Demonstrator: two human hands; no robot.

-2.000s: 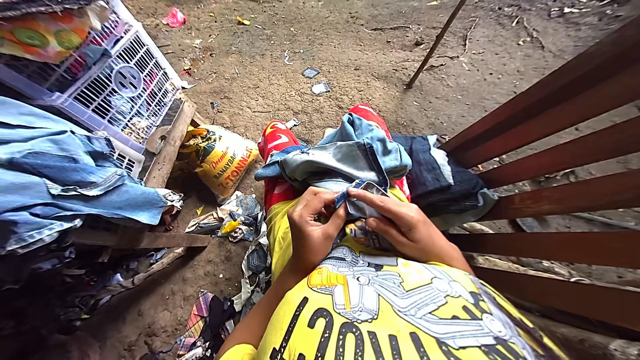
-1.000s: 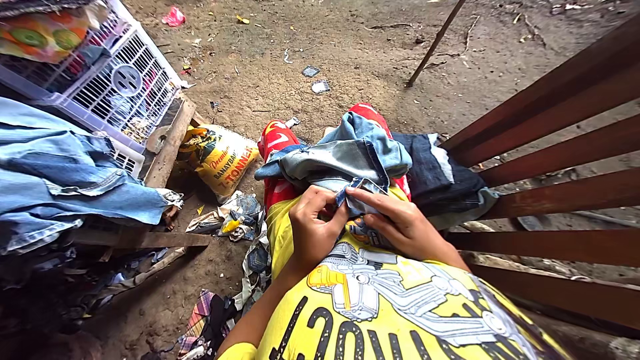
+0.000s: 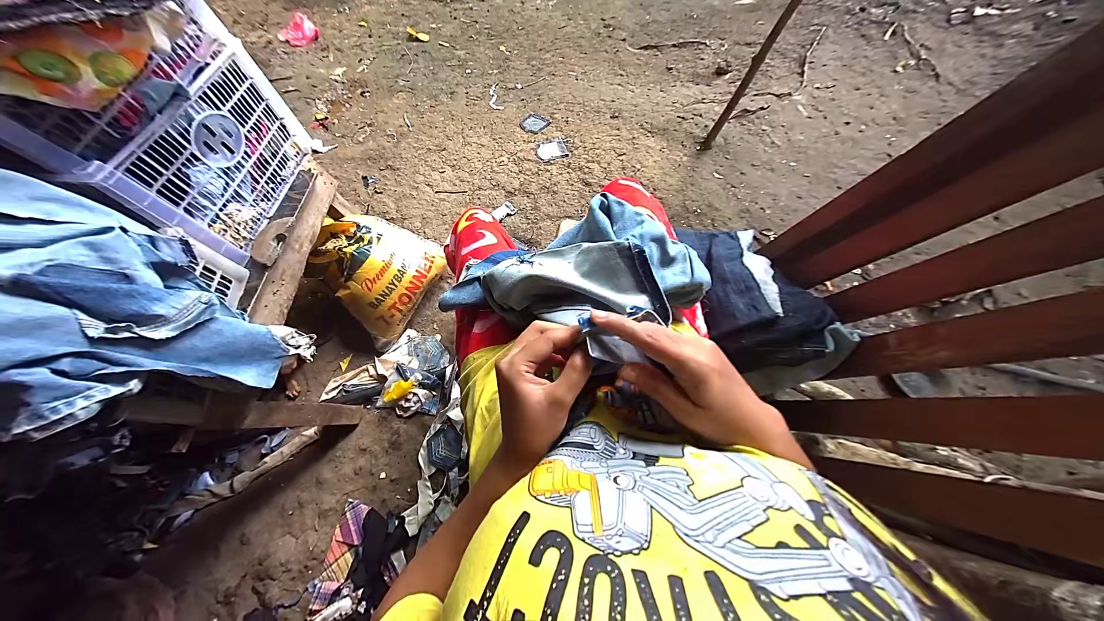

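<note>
A piece of light blue denim [image 3: 573, 272], its paler inside partly turned outward, lies bunched over my lap on red patterned trousers [image 3: 476, 237]. My left hand [image 3: 542, 379] pinches the near edge of this cloth between thumb and fingers. On the other side of that edge, my right hand [image 3: 690, 375] grips the denim, its index finger laid along a small blue-edged fold. Whether a small tool sits between the fingertips cannot be seen. Dark blue denim [image 3: 742, 293] lies to the right of my lap, against the wooden slats.
Dark wooden slats [image 3: 966, 332] run along the right. At left, light denim [image 3: 129, 302] drapes over a wooden bench, beside a white plastic crate [image 3: 207, 138]. A yellow printed sack [image 3: 379, 276] and fabric scraps [image 3: 414, 371] lie on the dirt ground. A thin stick [image 3: 750, 78] stands ahead.
</note>
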